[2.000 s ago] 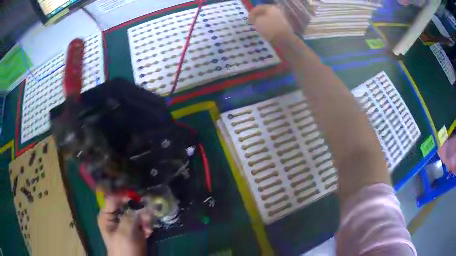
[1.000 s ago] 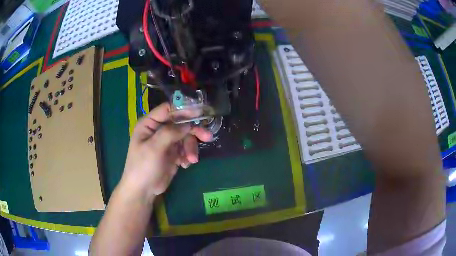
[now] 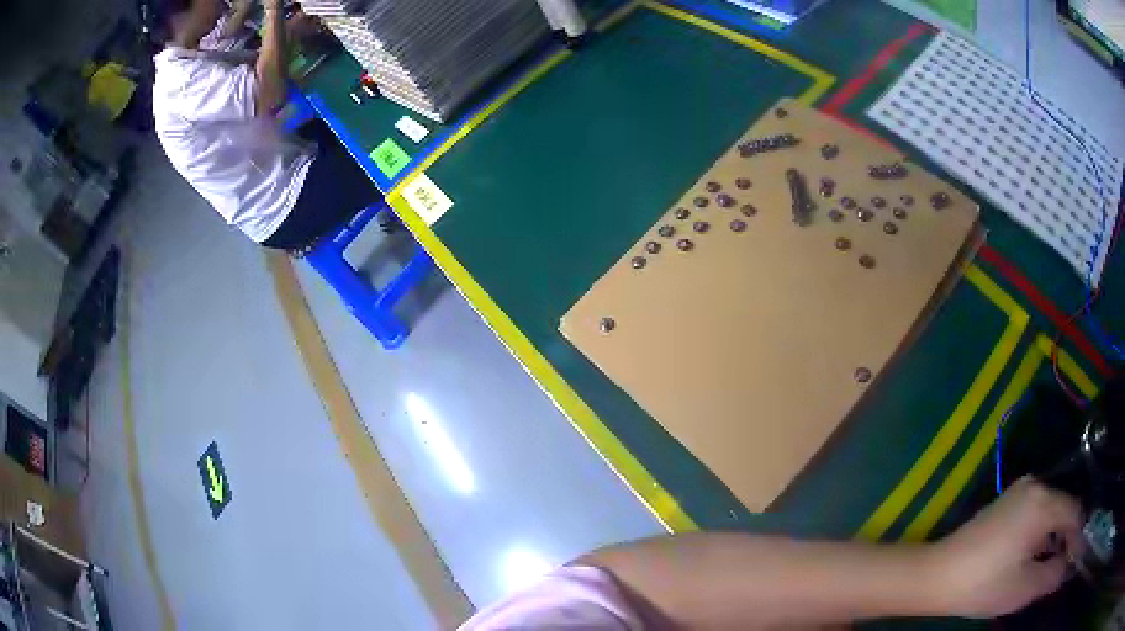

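My left hand (image 3: 1005, 549) is at the lower right edge, its arm reaching across from the bottom. Its fingers are closed at the front of the black test fixture (image 3: 1059, 431), on a small clear cover (image 3: 1094, 537). The fixture is dark and mostly cut off by the right edge. Whether a part sits under the cover cannot be seen. My right hand is out of the picture.
Brown board (image 3: 728, 370) with scattered small dark parts lies left of the fixture. White tray (image 3: 1005, 148) is at upper right. A tray stack (image 3: 432, 43) stands at the back. A seated person (image 3: 228, 130) and blue stool (image 3: 370, 277) are beyond the bench edge.
The view has swung left, showing the floor aisle and another person. The fixture and my left hand now sit at the right edge. My right arm has left the picture.
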